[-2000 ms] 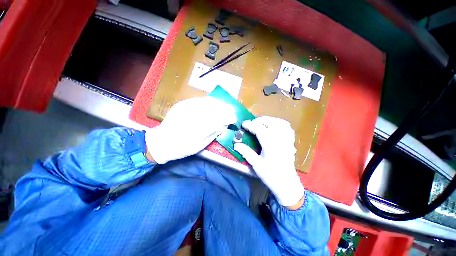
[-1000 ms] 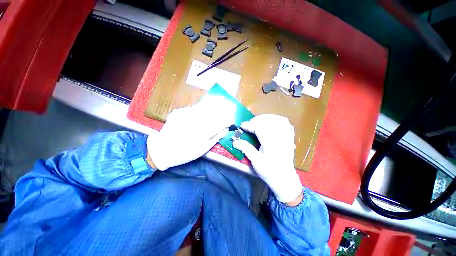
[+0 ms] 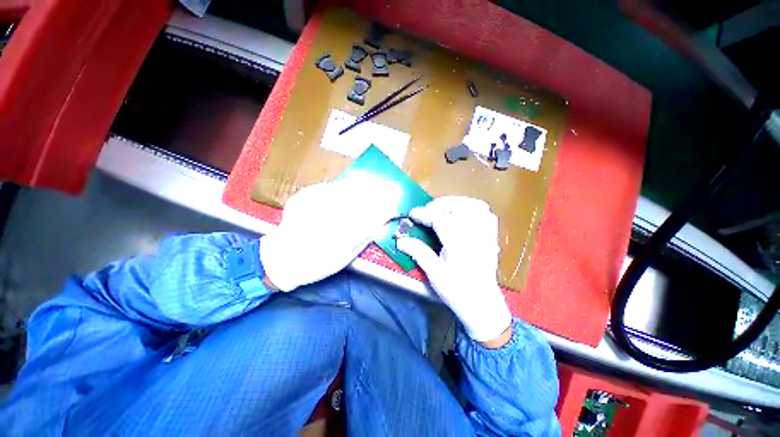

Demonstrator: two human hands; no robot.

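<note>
My left hand [image 3: 329,230] and my right hand [image 3: 462,256], both in white gloves, meet over the green pad [image 3: 374,160] at the board's near edge. My right thumb and fingers pinch a small dark grey module [image 3: 404,230]. The fingers of my left hand are bent together right beside the module. A small dark tip shows at them, but the rest of what they hold is hidden by the glove, so I cannot tell what tool it is.
The brown-yellow board [image 3: 428,171] lies on a red foam mat [image 3: 590,230]. Several dark modules [image 3: 359,90] and tweezers [image 3: 385,107] lie far left, near a white paper [image 3: 342,142]. The right paper [image 3: 513,154] bears dark pieces. A black hose [image 3: 629,341] loops at right.
The view has shifted slightly. Both hands stay at the same place over the green pad, with only small movements of the left hand beside the module.
</note>
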